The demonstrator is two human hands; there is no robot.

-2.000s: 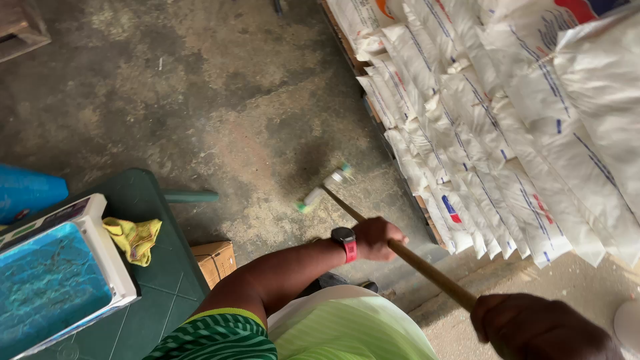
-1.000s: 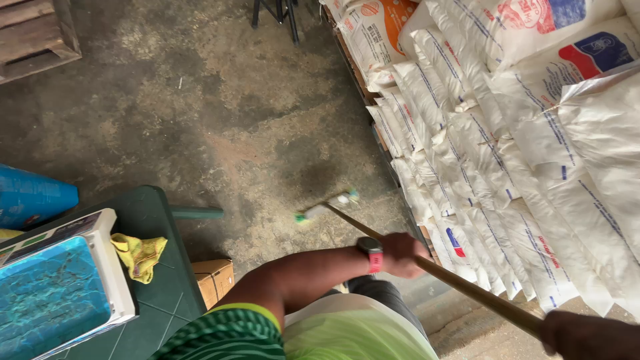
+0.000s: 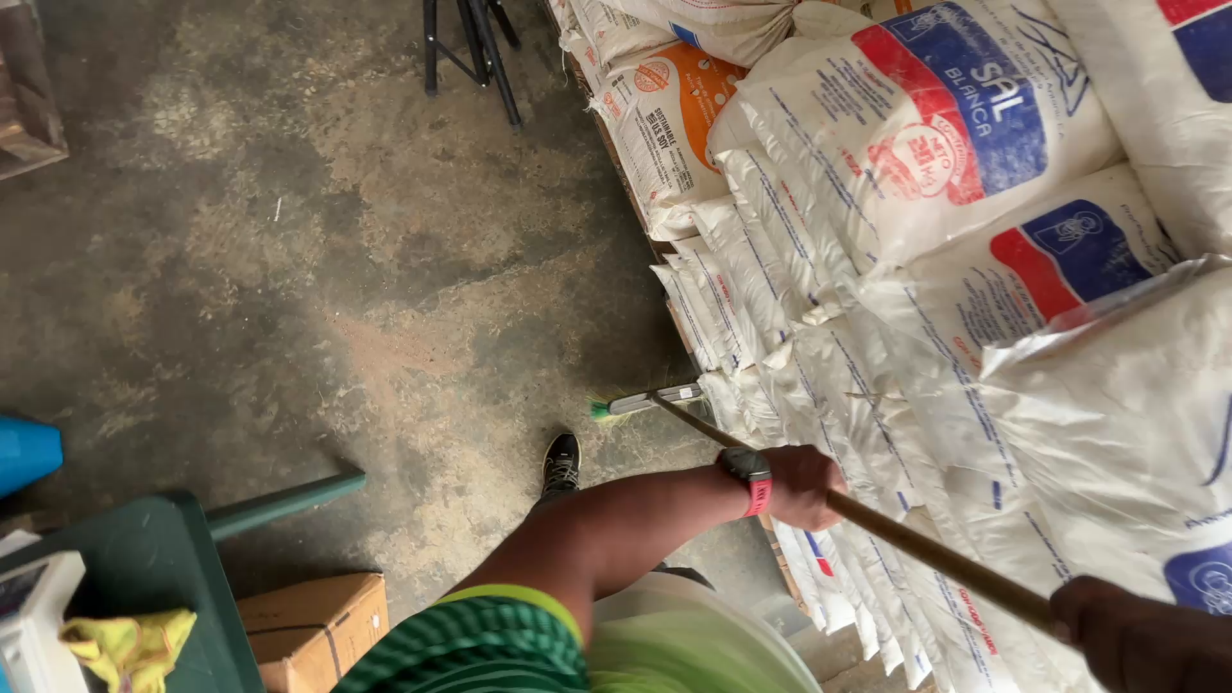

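My left hand (image 3: 807, 486), with a watch on a red strap at its wrist, is closed around the middle of a wooden broom handle (image 3: 948, 561). Farther up the same handle, at the lower right edge, my right hand (image 3: 1141, 626) grips it. The broom head (image 3: 647, 398), grey with green bristles at its visible end, rests on the concrete floor with its right end against the stacked white sacks (image 3: 828, 385). A black shoe (image 3: 561, 464) stands just below and left of the broom head.
Tall stacks of printed sacks line the right side. A green plastic table (image 3: 144, 568) at lower left holds a yellow cloth (image 3: 130, 647); a cardboard box (image 3: 322, 621) is beside it. Black metal legs (image 3: 474, 48) stand at the top, a wooden crate (image 3: 27, 91) at upper left.
The broom head has moved right across the floor to the sacks. Both hands have kept hold of the handle. The shoe has come into sight, and the view has shifted toward the sacks.
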